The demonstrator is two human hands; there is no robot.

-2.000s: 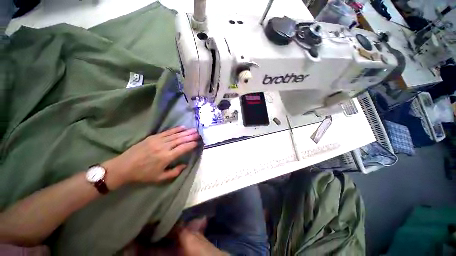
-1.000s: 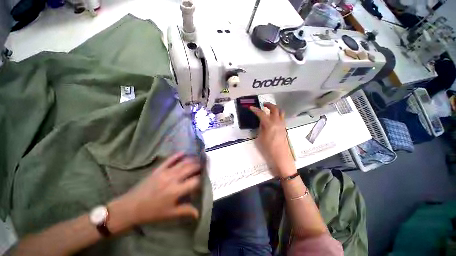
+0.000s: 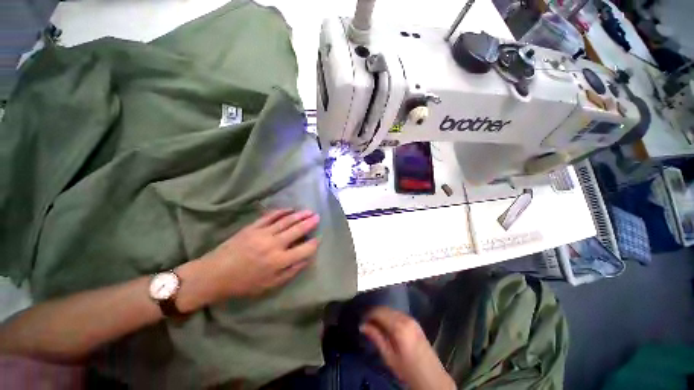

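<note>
An olive-green garment [image 3: 160,183] lies spread left of the needle, with its edge running to the presser foot area [image 3: 342,167], which is washed out by bright bluish light. A small white label [image 3: 231,115] shows on the cloth. My left hand [image 3: 270,251] lies flat on the garment, fingers slightly apart, below the needle. My right hand [image 3: 399,343] is over my lap, below the table edge, slightly blurred, its fingers partly bent near the garment's lower right edge; whether it holds anything is unclear. The white brother sewing machine [image 3: 472,99] stands behind.
A dark phone-like rectangle [image 3: 414,167] with a red screen lies under the machine arm. A slim grey item [image 3: 515,209] lies near the table's right end. More green cloth [image 3: 506,327] hangs at my lap, right. Plastic crates [image 3: 593,259] with blue cloth stand beyond the table.
My right hand has left the dark rectangle and moved down to my lap. The rectangle's screen looks different. My left hand still rests on the cloth. The camera view has shifted.
</note>
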